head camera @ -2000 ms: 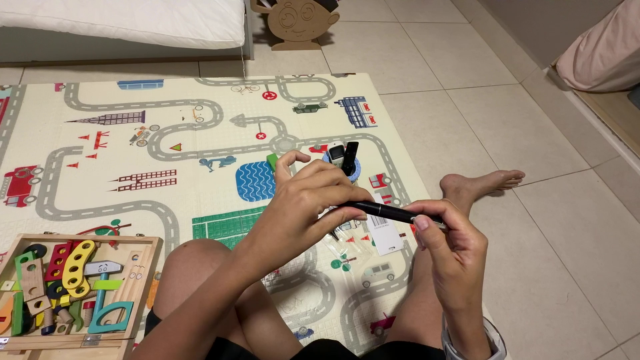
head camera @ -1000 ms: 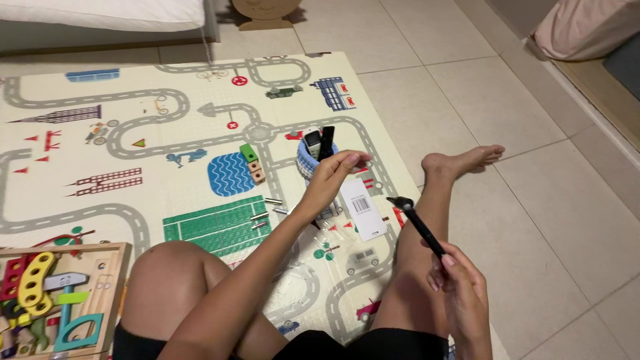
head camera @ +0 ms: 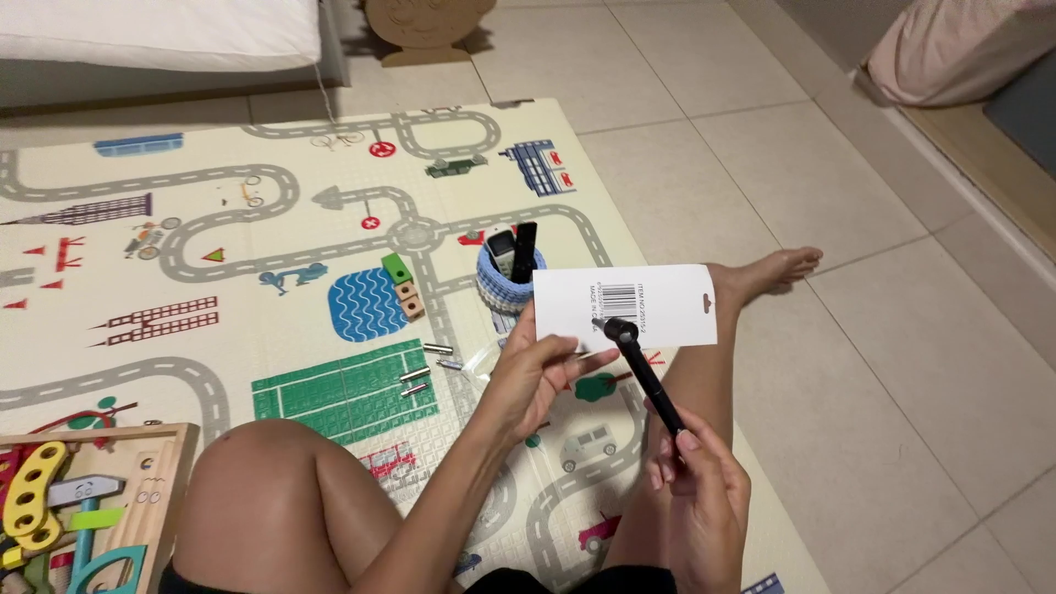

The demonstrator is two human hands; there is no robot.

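Observation:
My right hand (head camera: 701, 487) grips the lower end of a black ratchet-like tool (head camera: 648, 375), whose round head points up and left in front of a white packaging card (head camera: 668, 289). The card bears a barcode and print and has a hanging slot at its right end. My left hand (head camera: 536, 375) holds the card at its lower left corner, partly hidden behind it. Small metal sockets or bits (head camera: 415, 374) lie on the play mat left of that hand, beside clear plastic (head camera: 483, 363).
Behind the card stands a blue and white woven basket (head camera: 503, 285) with a remote control (head camera: 502, 247) and a black object. Wooden blocks (head camera: 404, 289) are on the mat. A wooden tray (head camera: 177, 470) of toy tools is at lower left. My legs flank the work.
Both hands were at the black tool two seconds ago; now only my right hand holds it. My left hand has taken hold of the card, which has turned from upright to sideways.

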